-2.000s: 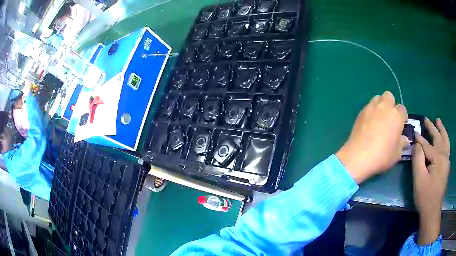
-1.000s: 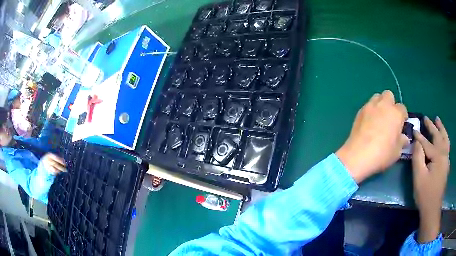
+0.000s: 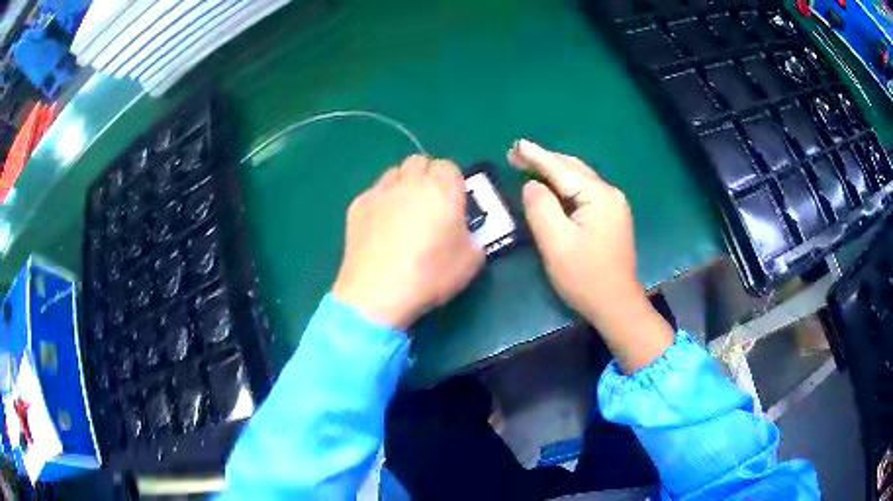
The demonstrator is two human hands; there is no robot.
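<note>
The square work pad [image 3: 497, 221], with a black edge and a bright white face, lies on the green mat. A small dark piece [image 3: 476, 209] shows over its left part. My left hand [image 3: 404, 240] curls at the pad's left edge with its fingertips at the dark piece. The fingers hide much of the piece. My right hand [image 3: 585, 235] is just right of the pad, clear of it, with thumb and fingers apart and nothing visible in it.
A black blister tray [image 3: 257, 333] of dark pieces stands left, with a blue box [image 3: 61, 367] beyond it. Another black tray [image 3: 752, 264] is at right. A thin cable [image 3: 343, 113] curves behind the pad. White stacked sheets [image 3: 162, 44] are far left.
The view has swung right, bringing the right tray and the white stack into view. My right hand has moved off the pad and opened. My left hand stays at the pad.
</note>
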